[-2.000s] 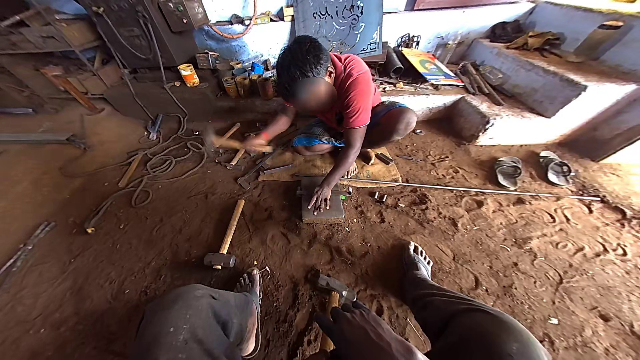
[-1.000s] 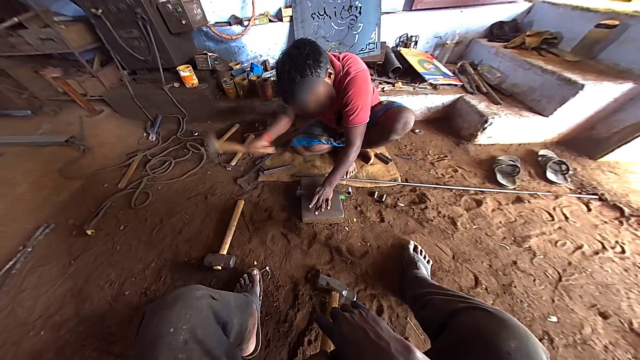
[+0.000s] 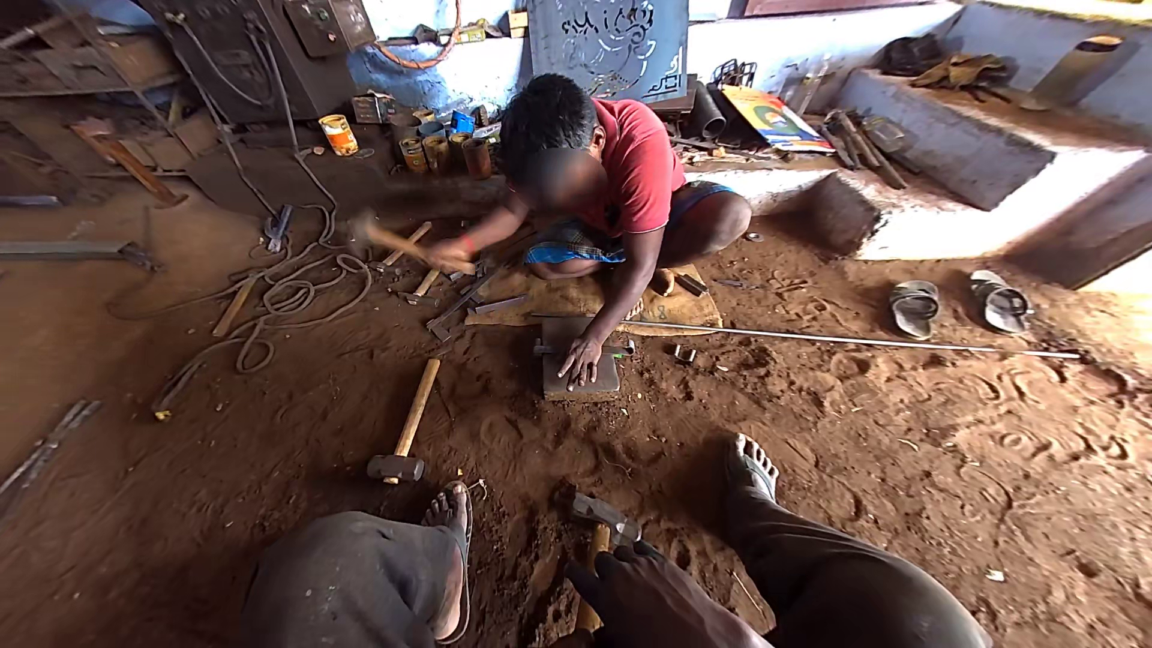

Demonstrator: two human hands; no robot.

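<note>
My right hand (image 3: 657, 594) lies over the wooden handle of a hammer (image 3: 605, 515) at the bottom centre, its fingers close to the steel head. My left hand cannot be made out; a dark patch at the bottom edge is unclear. Across from me sits a person in a red shirt (image 3: 634, 162), whose hand presses on a flat block (image 3: 580, 382) on the ground. A small metal piece (image 3: 621, 349) lies across this block. The person's other hand holds up a blurred hammer (image 3: 396, 241). Left of my hammer, a sledgehammer (image 3: 396, 466) lies on the soil.
A long thin metal rod (image 3: 846, 339) stretches right from near the block, over a sack (image 3: 513, 301). Coiled rope or cable (image 3: 292, 292) and several tools lie at left. Sandals (image 3: 915, 309) rest at right, before a raised ledge (image 3: 945, 211). Tins (image 3: 338, 135) stand behind.
The other person's raised hammer has shifted slightly up and to the left, while their other hand stays on the block. My right hand and its hammer have not plainly moved.
</note>
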